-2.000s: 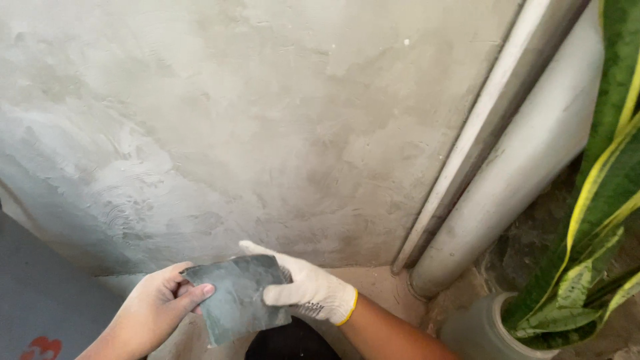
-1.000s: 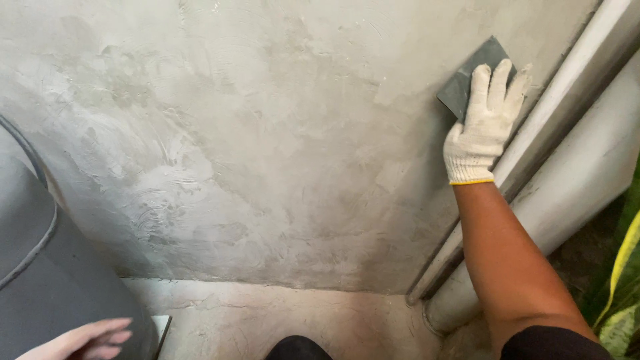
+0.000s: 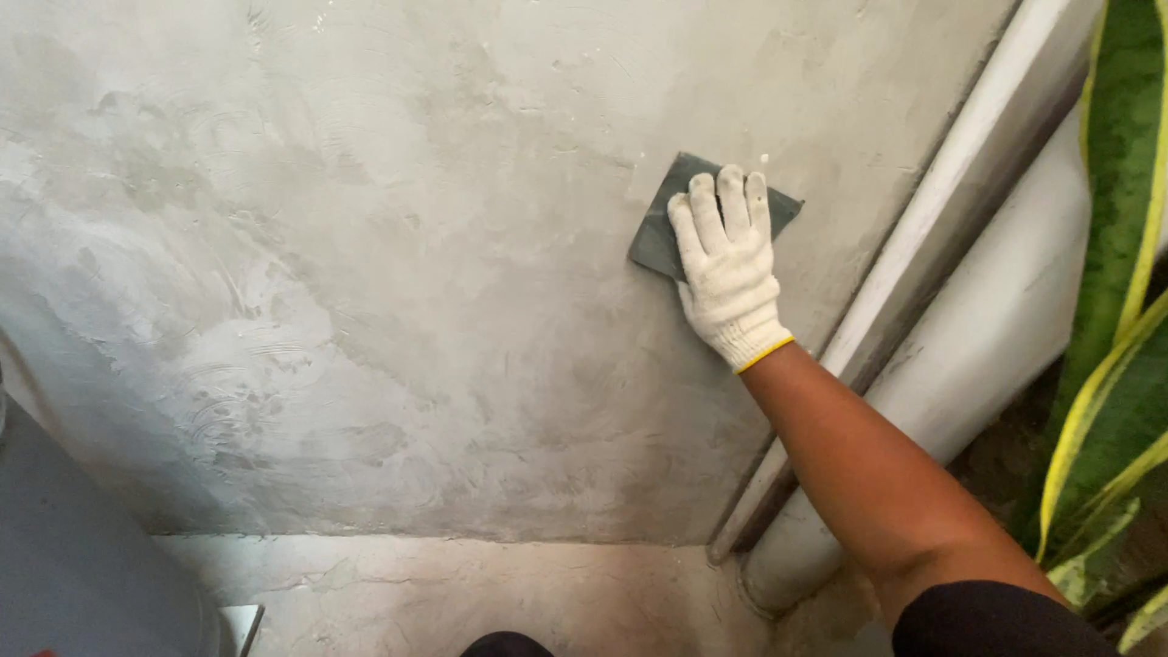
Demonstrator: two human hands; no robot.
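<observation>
My right hand, in a white knit glove with a yellow cuff edge, lies flat on a dark grey sheet of sandpaper and presses it against the wall. The sheet is tilted, its corners showing on both sides of the fingers. Around it the plastered wall is mottled grey, with rough swirl marks at the lower left. My left hand is out of view.
Two pipes run slantwise down the wall's right side to the floor. Long yellow-edged snake plant leaves stand at the far right. A grey rounded container is at the lower left.
Two seconds ago both hands held the sheet low before the wall. My right hand then had it high near the pipe and is now farther from the pipe. My left hand has left the view.
</observation>
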